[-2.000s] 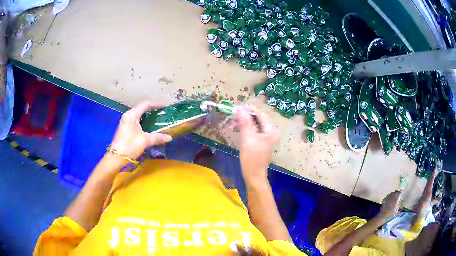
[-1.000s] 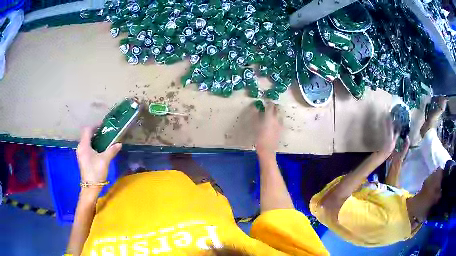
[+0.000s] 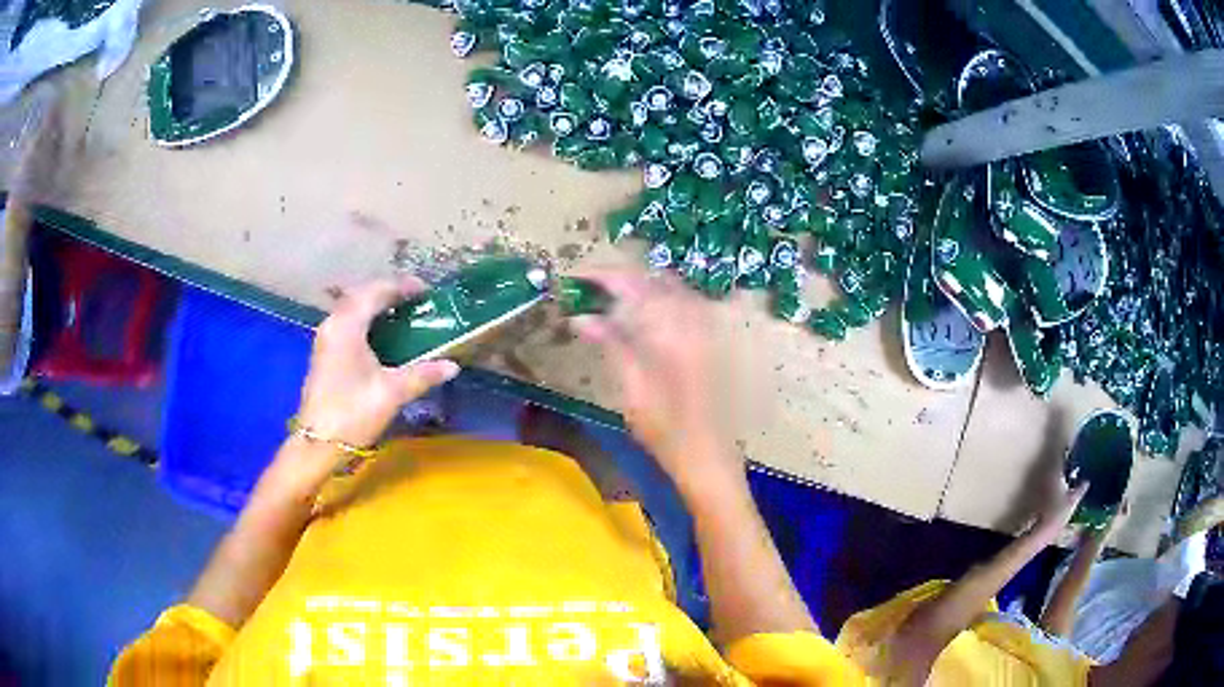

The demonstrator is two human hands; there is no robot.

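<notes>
My left hand holds a green slipper-like piece with a white rim, tilted over the table's front edge. My right hand is blurred, just right of the piece's far end. A small green patch is at its fingertips, close to the light spot on the piece's end; I cannot tell if they touch. The big pile of small green patches with white-and-dark round marks lies beyond my right hand. The small bright-green tub is not visible.
Another green white-edged piece lies at the upper left of the cardboard. Stacked green pieces lie at right under a grey metal bar. Another person's hands hold a green piece at lower right. Blue bin below the table.
My right hand has come from the pile's near edge to the held piece, bringing a green patch. The view has turned, and a green piece shows at upper left.
</notes>
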